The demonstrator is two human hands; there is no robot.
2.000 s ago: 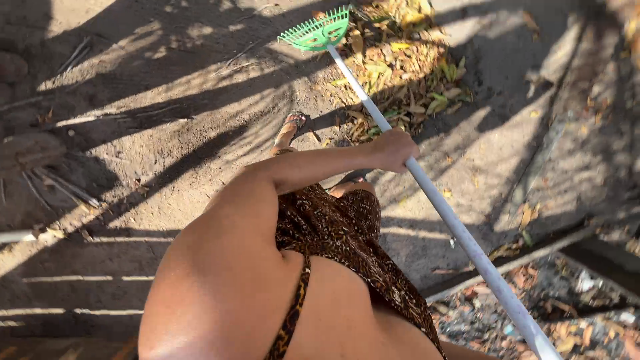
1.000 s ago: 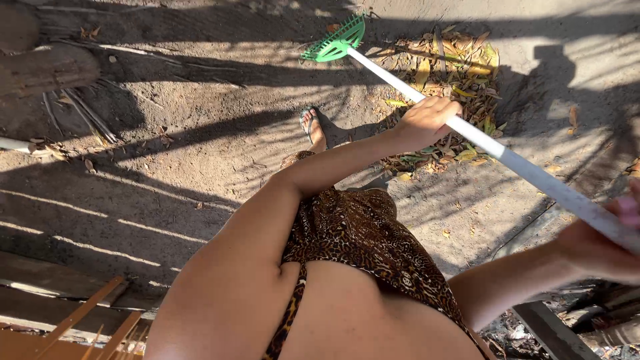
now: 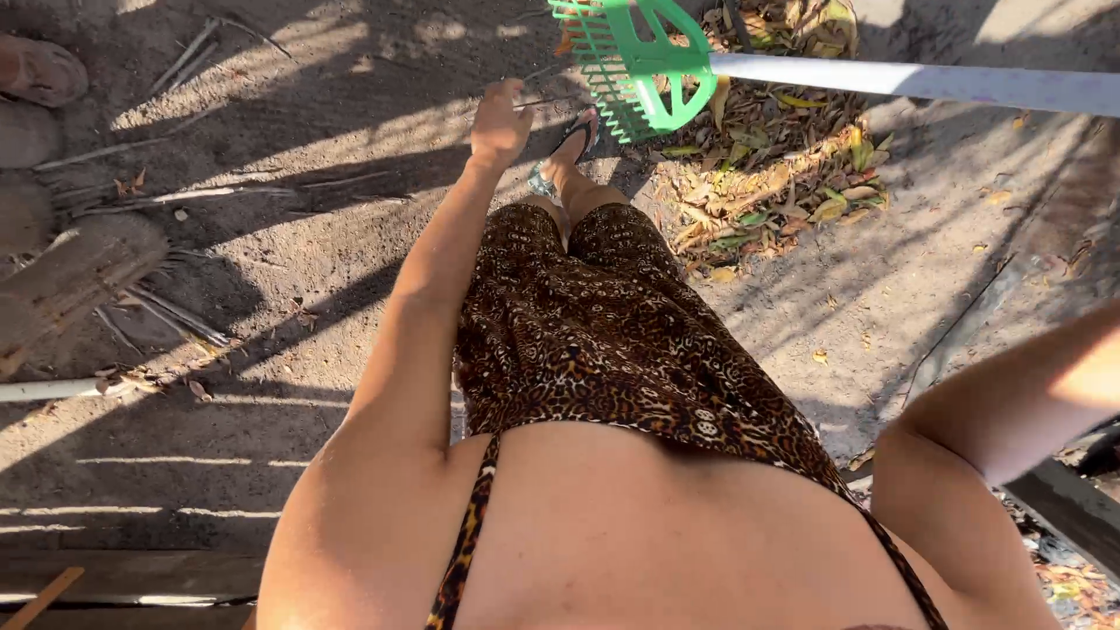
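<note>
My left hand (image 3: 501,124) is off the rake, its fingers apart over the sandy ground, left of the rake head. The green plastic rake head (image 3: 652,66) is up at the top of the head view, tines pointing left, beside a pile of dry leaves (image 3: 779,188). Its white handle (image 3: 910,80) runs to the right edge. My right arm reaches out past the right edge, so my right hand is out of view, and what it holds cannot be seen.
Cut logs (image 3: 83,276) and thin dry sticks (image 3: 179,315) lie at the left. A white pipe (image 3: 52,390) lies on the ground below them. A dark wooden beam (image 3: 1067,507) is at the lower right. My foot in a flip-flop (image 3: 573,144) stands near the rake head.
My left hand has let go of the rake handle. My right hand, seen at the handle one second ago, has left the view. The rake handle now lies nearly level across the view.
</note>
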